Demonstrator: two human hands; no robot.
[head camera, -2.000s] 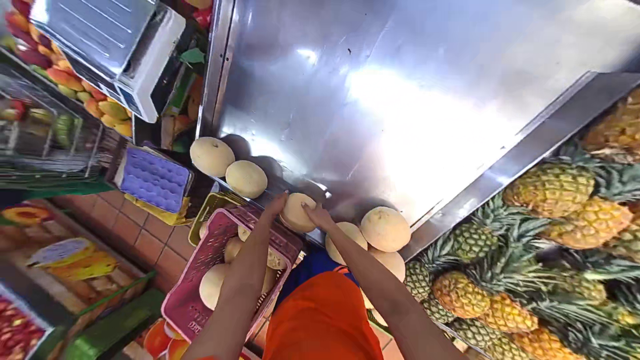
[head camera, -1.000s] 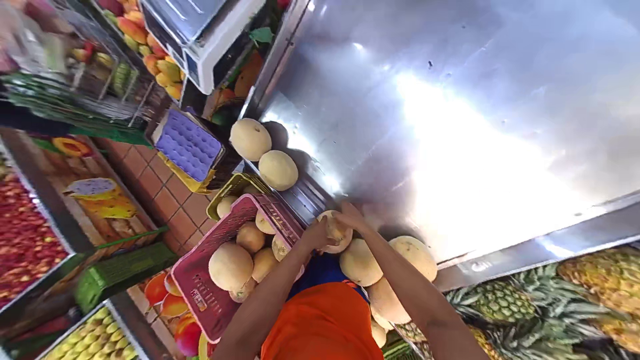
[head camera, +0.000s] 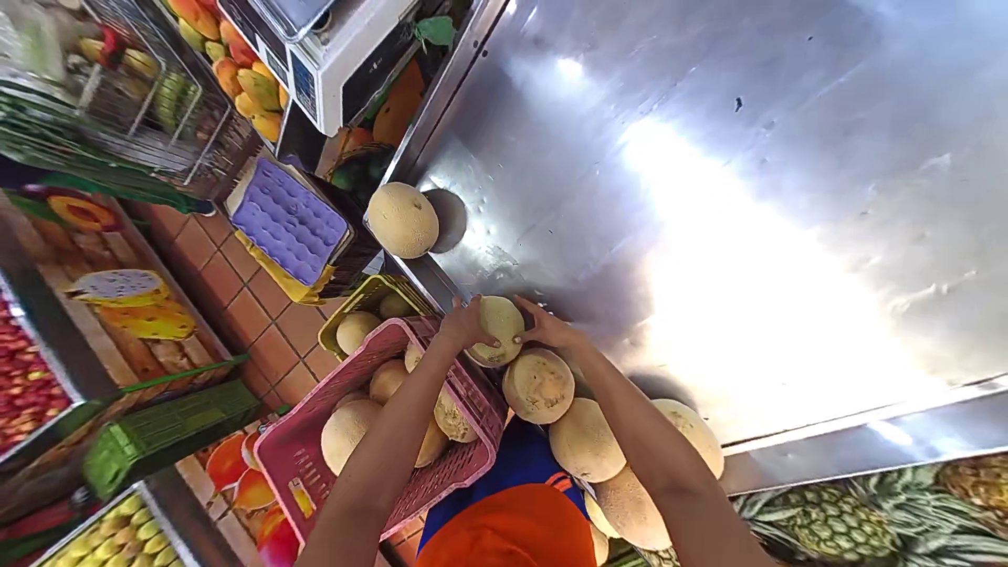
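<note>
Between my left hand (head camera: 470, 324) and my right hand (head camera: 546, 324) is a pale green-yellow melon (head camera: 499, 331), gripped from both sides at the near edge of a stainless steel table (head camera: 583, 197). Touching or very close to it is a second melon (head camera: 539, 386) with a brownish patch. More melons (head camera: 587, 441) lie in a cluster below my right forearm. A lone melon (head camera: 402, 220) sits at the table's left corner. Under my left forearm stands a pink plastic crate (head camera: 287, 449) holding several melons (head camera: 350, 433), partly hidden by the arm.
A yellow crate (head camera: 335, 323) with melons stands behind the pink one. Purple egg trays (head camera: 288, 216) are stacked at the left, near a weighing scale (head camera: 331, 71). Pineapples (head camera: 835, 520) lie beyond the table's lower right edge. A green crate (head camera: 169, 429) is on the left.
Two melons sat at the left corner a second ago; one is there now. The melon held then between both hands appears to rest in the near row. The view has shifted left.
</note>
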